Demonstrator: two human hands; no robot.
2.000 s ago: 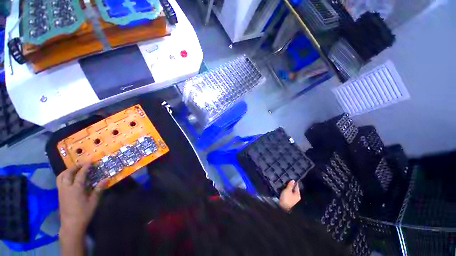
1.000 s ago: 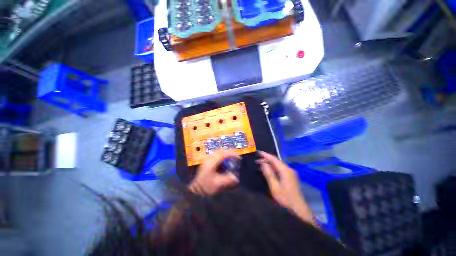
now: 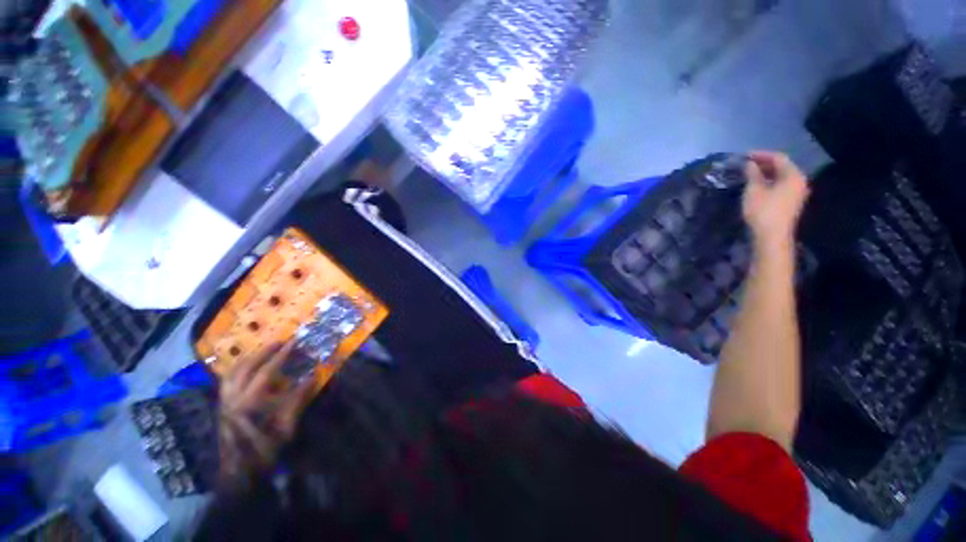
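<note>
The orange loading fixture (image 3: 249, 307) lies tilted on a black lap tray (image 3: 408, 307). Silver modules (image 3: 331, 323) sit along its near row; round dark holes show in the far row. My left hand (image 3: 254, 402) is blurred, fingers spread over the near left part of the fixture; whether it holds something cannot be told. My right hand (image 3: 775, 191) is stretched out to the right, over the far corner of the black module tray (image 3: 678, 254). Its fingertips are together at a small shiny piece there; whether they grip it is too blurred to tell.
The white machine (image 3: 127, 254) stands at upper left with a dark touchscreen (image 3: 238, 148) and a red button (image 3: 350, 29). A clear blister tray (image 3: 477, 95) is on a blue stool (image 3: 551, 159). Stacked black trays (image 3: 900, 318) stand at far right. Another black tray (image 3: 175, 439) is at lower left.
One second ago both hands were close together at the fixture's near edge. My right hand has moved far right to the black tray; my left hand stays by the fixture. The view has turned.
</note>
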